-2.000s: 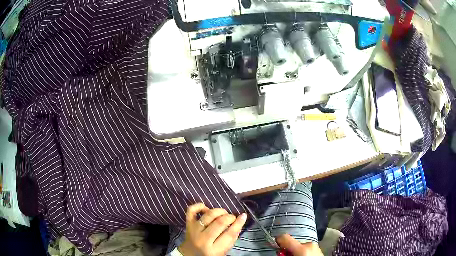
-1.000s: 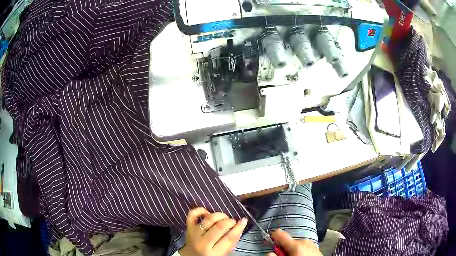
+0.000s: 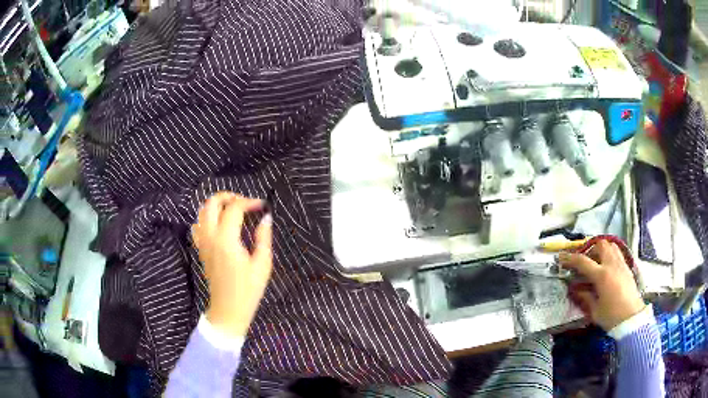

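Note:
Dark pinstriped fabric [image 3: 178,148] lies in a big heap left of the white overlock machine [image 3: 373,186] and hangs over the table's front edge. My left hand [image 3: 233,253] is over the fabric, thumb and fingers apart; a small dark spot shows near the fingertips, too unclear to name. My right hand [image 3: 605,284] is at the table's front right and holds the red-handled scissors [image 3: 630,256], blades pointing left over the machine's dark front plate. The presser foot area [image 3: 435,186] has no cloth visibly held in it.
A yellow-orange stick [image 3: 562,244] lies behind the scissors. A phone [image 3: 654,210] lies on cream cloth at the right. A blue crate [image 3: 683,330] is at lower right. My striped-clothed lap [image 3: 516,369] shows below the table. Other equipment stands at far left.
The view has shifted left and up. My right hand has lifted the scissors from the fabric edge to the table's right side. My left hand has let go of the fabric edge and moved up-left.

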